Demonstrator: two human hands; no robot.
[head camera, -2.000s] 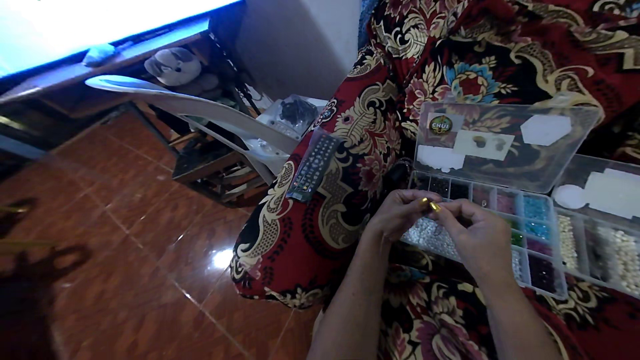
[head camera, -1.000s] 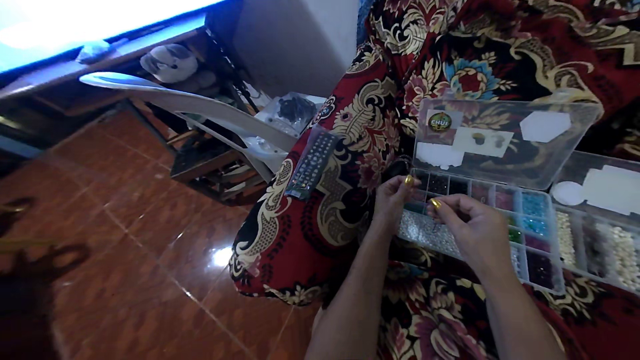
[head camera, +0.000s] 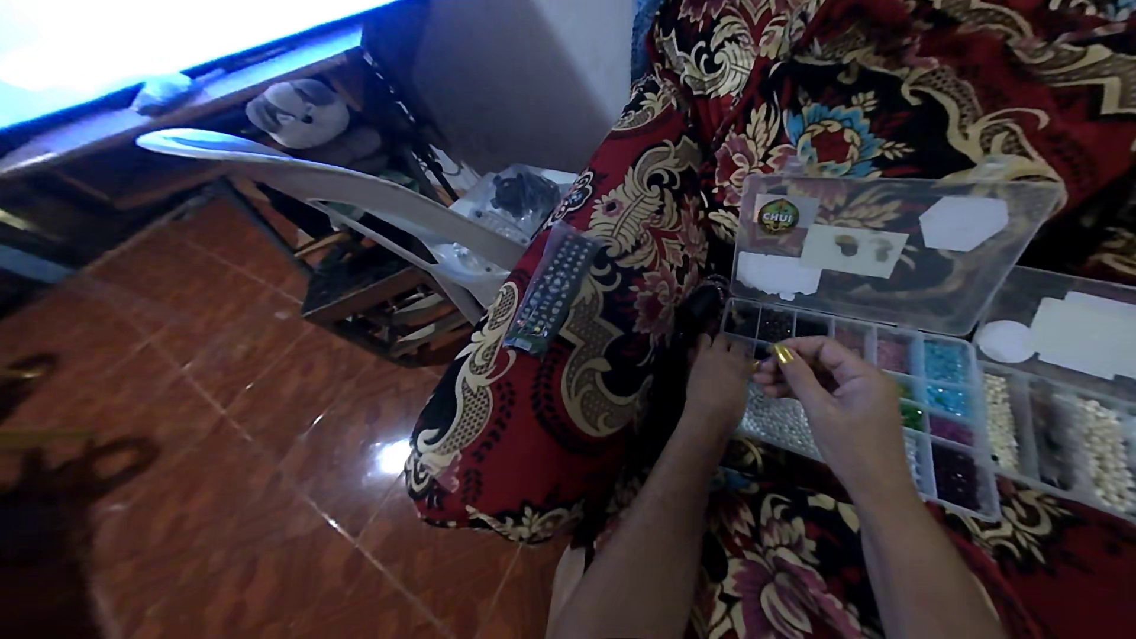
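Observation:
A clear plastic bead organizer box (head camera: 985, 444) lies with its lid (head camera: 954, 280) raised, on a red floral cover. Its compartments hold clear beads (head camera: 781, 422), turquoise beads (head camera: 945, 373), green beads (head camera: 911, 413) and dark purple beads (head camera: 957, 475). My left hand (head camera: 717, 377) is lowered at the box's left edge, its fingertips at the left compartments; whether it holds anything is hidden. My right hand (head camera: 830, 386), with gold-coloured nails, hovers over the box with thumb and fingers bent close together. Anything between them is too small to make out.
A second clear box (head camera: 1047, 426) with cream beads stands at the right. A packaged card of round pieces (head camera: 555, 288) lies on the floral cover (head camera: 621, 355). Beyond are a pale plastic chair (head camera: 408, 213) with plastic bags (head camera: 515, 200), a plush toy (head camera: 302, 114) and a bright screen (head camera: 133, 44).
Two seconds ago my hands were together over the box. They have since parted, and my left hand has moved down to the box's left edge.

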